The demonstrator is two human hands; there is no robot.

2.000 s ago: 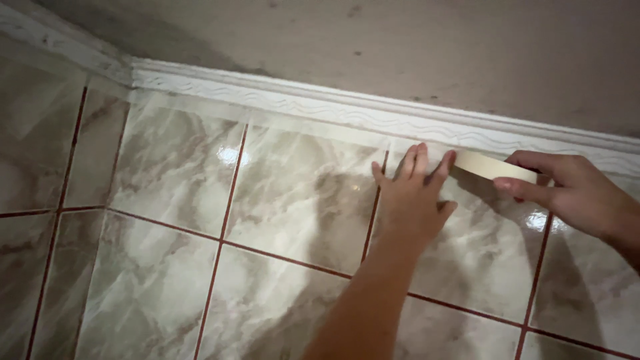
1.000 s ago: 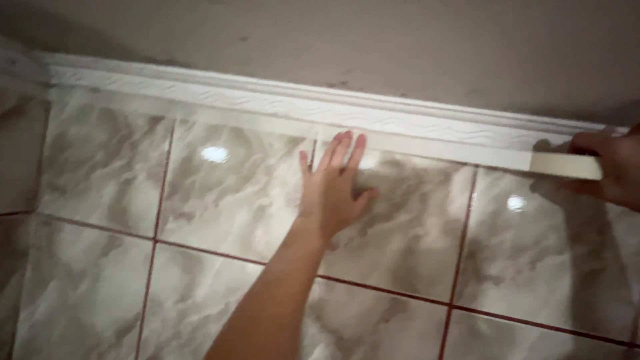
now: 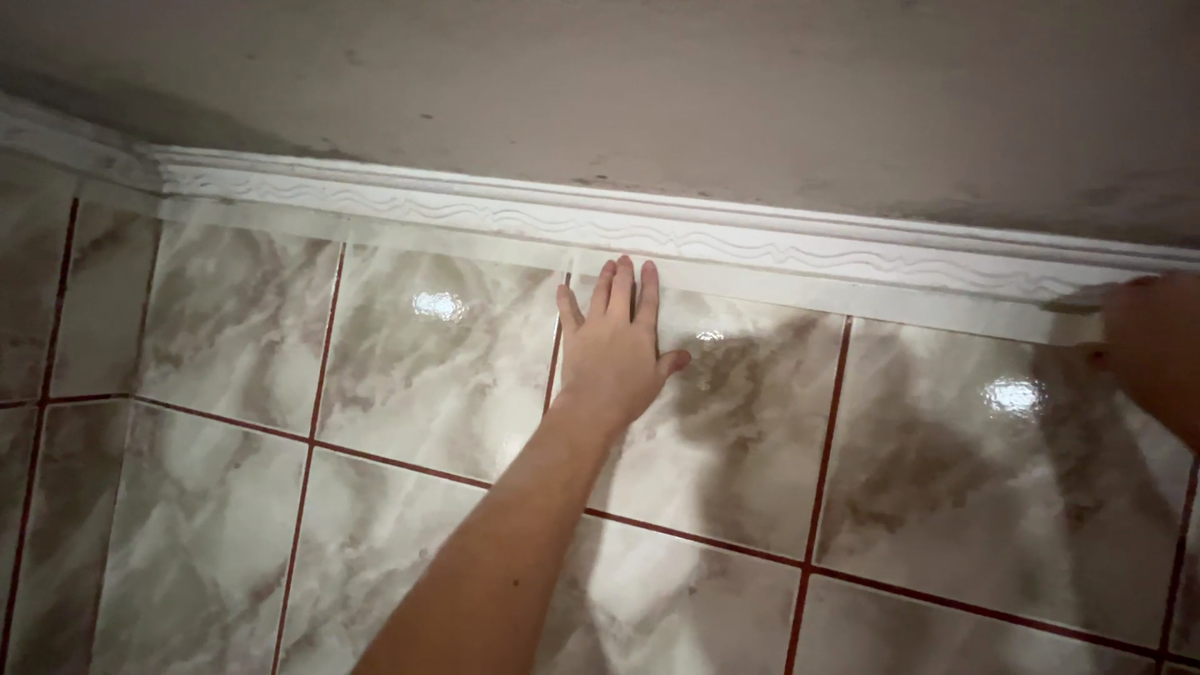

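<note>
My left hand (image 3: 619, 342) lies flat with fingers spread, its fingertips on a pale strip of masking tape (image 3: 806, 291) that runs along the top of the wall tiles, just under the white molding (image 3: 525, 220). At the right edge of the view my right hand (image 3: 1153, 347) is partly cut off, by the right end of the tape strip. Blur and the hand itself hide the tape roll, which shows between its fingers in the earlier frames.
Marbled wall tiles (image 3: 694, 478) with dark red grout lines fill the lower view. A wall corner with more molding (image 3: 75, 141) stands at the left. Above the molding is a grey, spotted ceiling (image 3: 581, 94).
My right hand has moved right along the molding, and the tape strip between my hands has grown longer. My left hand has stayed pressed near the same grout line.
</note>
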